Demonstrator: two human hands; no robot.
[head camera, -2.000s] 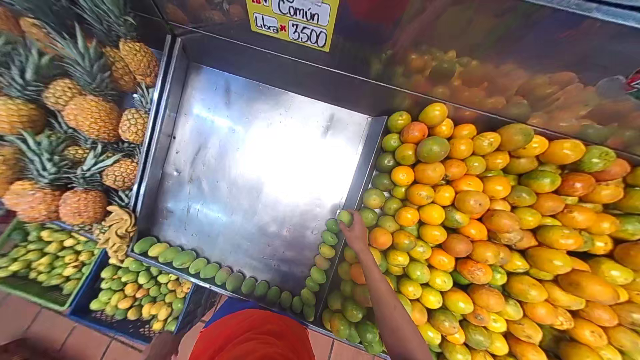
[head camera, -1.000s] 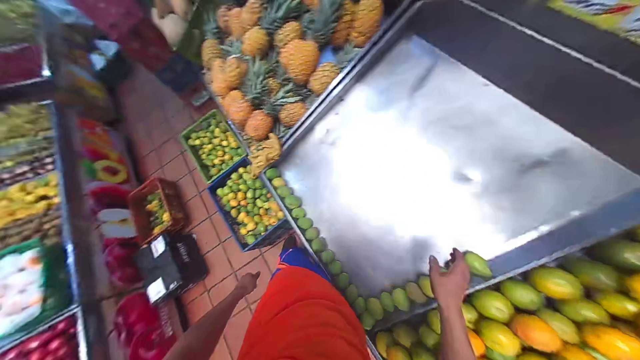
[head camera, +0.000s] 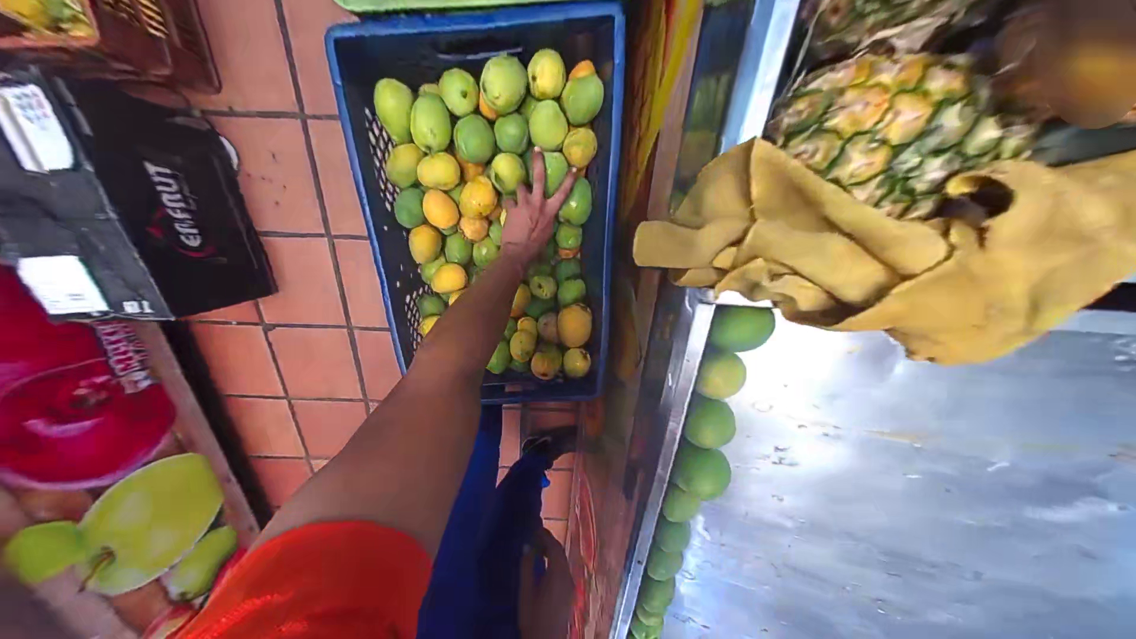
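Observation:
My left hand reaches into a blue plastic crate of small green and yellow mangoes. Its fingers are spread over the fruit, touching or just above it, and no fruit is clearly gripped. Low in the view, near my blue trousers, my right hand hangs in shadow; its fingers are too dark to make out. A row of green mangoes lines the edge of the metal display tray on the right. A crumpled yellow-brown cloth lies over the tray's corner.
Pineapples sit beyond the cloth at upper right. On the left, a black cardboard box stands on the red tiled floor, with a brown crate above it. A stand with printed fruit pictures borders the lower left.
The view has swung far to the left and nearer the blue crate. My left hand, lowered beside me one second ago, is now in the crate; my right hand has left the tray and its mango row.

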